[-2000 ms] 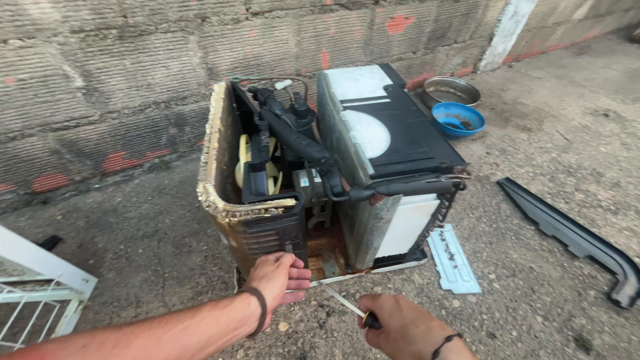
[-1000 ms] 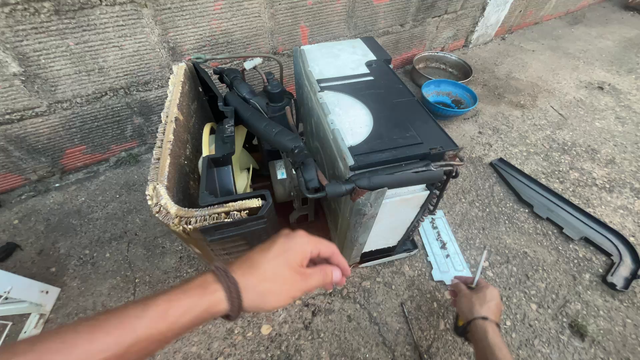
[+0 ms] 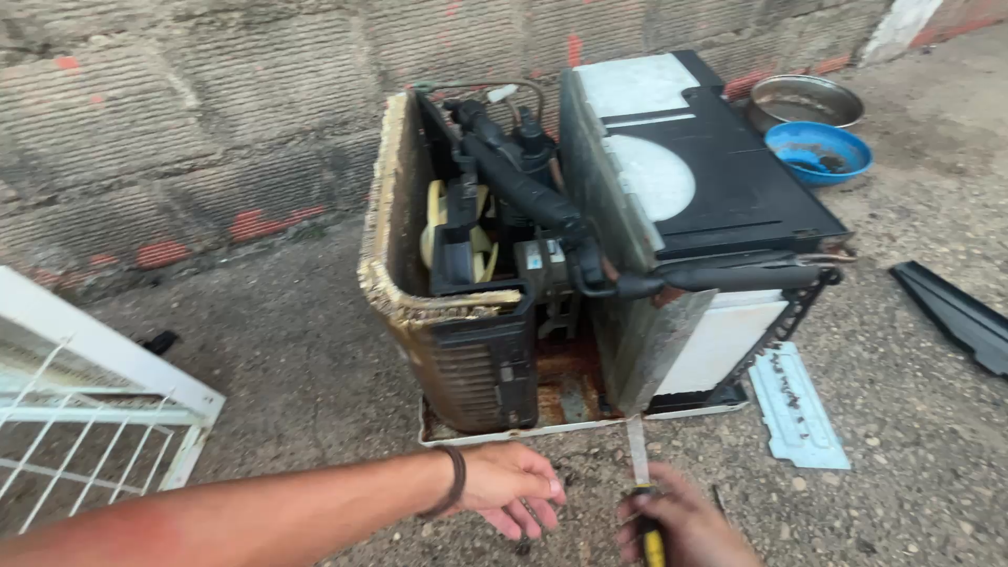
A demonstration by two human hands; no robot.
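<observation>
An opened air-conditioner unit stands on its rusty metal base pan (image 3: 563, 426). Its curved finned coil (image 3: 441, 311) is at the left, a pale fan wheel (image 3: 433, 224) and an electric motor (image 3: 546, 268) lie inside, and a black plastic housing (image 3: 740, 173) with white foam is at the right. My right hand (image 3: 681, 512) grips a black and yellow handle (image 3: 651, 535); its flat metal blade (image 3: 636, 449) points up to the pan's front edge, by the sheet-metal divider (image 3: 669, 354). Whether the tip touches is unclear. My left hand (image 3: 516, 488) is empty, fingers loosely curled, before the pan.
A concrete block wall (image 3: 260, 102) runs behind the unit. A blue bowl (image 3: 819, 153) and a metal pan (image 3: 807, 102) stand at the back right. A light-blue plate (image 3: 797, 405) and a black plastic strip (image 3: 953, 311) lie on the right. A white wire-grid frame (image 3: 102, 354) is at the left.
My right hand has brought the bladed tool from beside the light-blue plate back to the pan's front edge. My left hand has drawn back from in front of the unit's opening. The view has shifted.
</observation>
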